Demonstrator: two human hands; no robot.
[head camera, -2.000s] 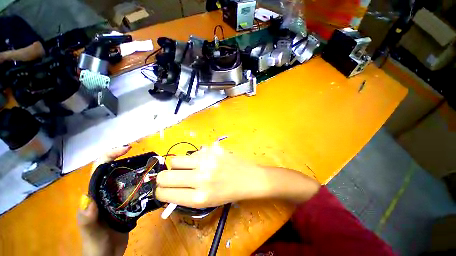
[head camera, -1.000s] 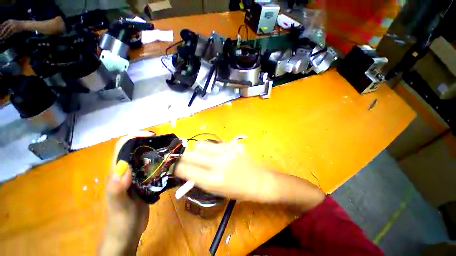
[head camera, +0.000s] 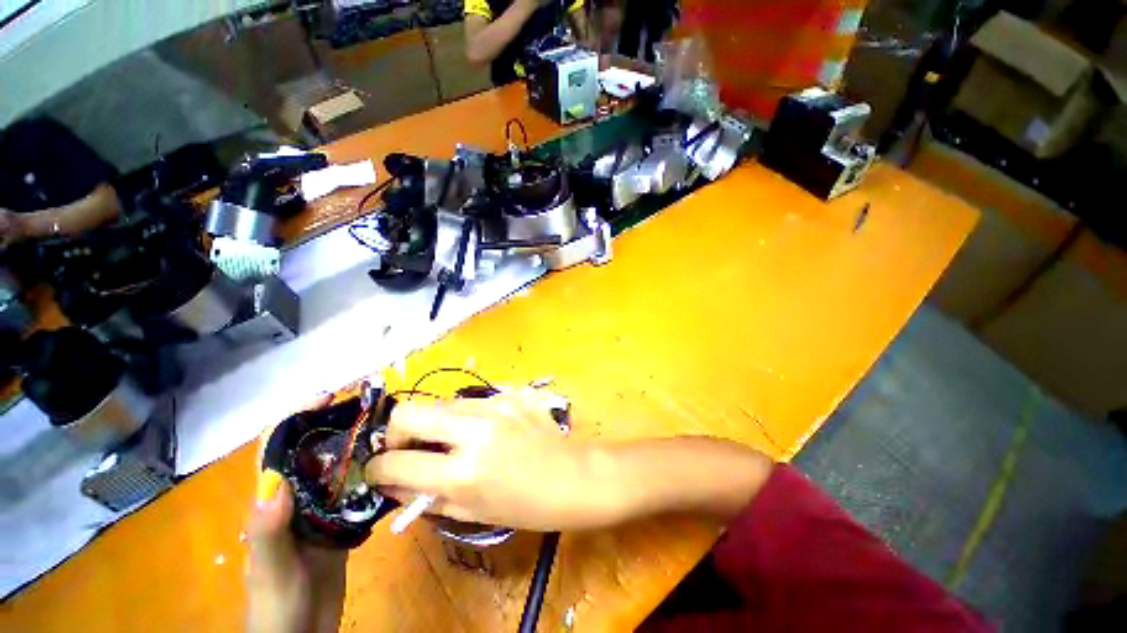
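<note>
My left hand (head camera: 282, 544), with a yellow tip on the thumb, holds the black cover (head camera: 287, 455) with its open side toward my right hand. Thin red and yellow lead wires (head camera: 351, 448) run inside it. My right hand (head camera: 494, 464) has its fingertips at the cover's right edge. A white pencil-like tool (head camera: 412, 513) sticks out below those fingers; its working end is hidden. The round body (head camera: 476, 535) lies under my right hand, mostly covered. A black rod (head camera: 540, 581) projects beside it toward me. A thin black wire (head camera: 447, 373) loops above my right hand.
Silver and black units (head camera: 529, 204) stand in a row on a white sheet (head camera: 328, 328). More units (head camera: 74, 377) stand at left. A black and silver box (head camera: 818, 142) stands at the bench's far right. Two people are partly visible across the bench. Cartons (head camera: 1036, 87) are at right.
The camera view has shifted. My left hand still holds the cover and my right hand stays at its edge; the cover is turned slightly differently.
</note>
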